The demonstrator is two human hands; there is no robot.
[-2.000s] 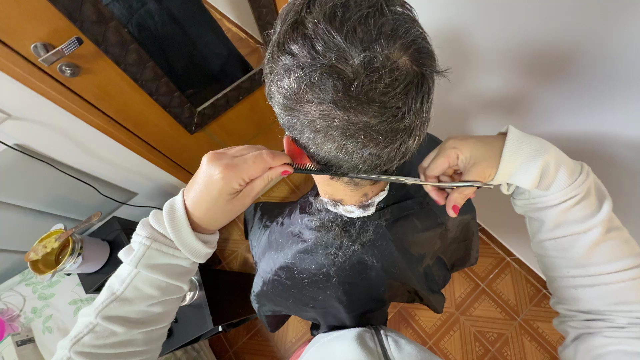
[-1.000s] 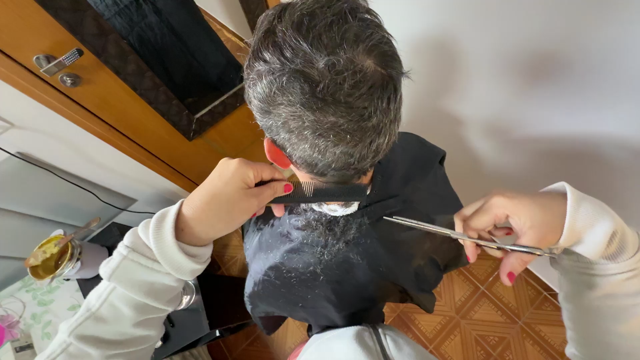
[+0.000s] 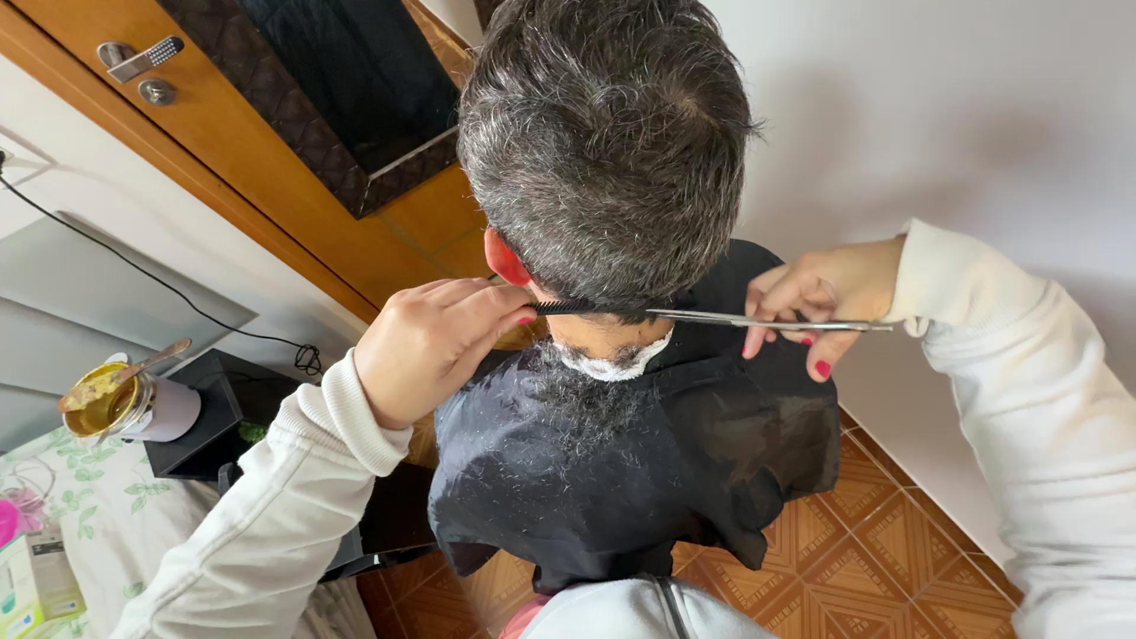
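My left hand (image 3: 444, 342) pinches a black hair comb (image 3: 564, 307), which lies across the back of a seated person's head (image 3: 608, 160) at the lower hairline. From the right, my right hand (image 3: 825, 297) holds metal scissors (image 3: 737, 320) level, their tips at the hair by the comb's far end. How far the blades are parted cannot be told. White material (image 3: 612, 366) rings the person's nape. A black cape (image 3: 621, 470) covers the shoulders, with cut hair scattered over its upper back.
A wooden door (image 3: 222, 151) with a metal handle (image 3: 140, 59) and a dark-framed mirror stands at upper left. On the left are an open tub (image 3: 173, 408) with a wooden spatula across it, a black stand (image 3: 217, 444) and a leaf-patterned cloth (image 3: 115, 506). A white wall (image 3: 976, 115) borders the right.
One second ago the scissors were apart from the comb, lower and to the right; my right hand has brought them up to the hairline. The comb has turned from flat-facing to edge-on.
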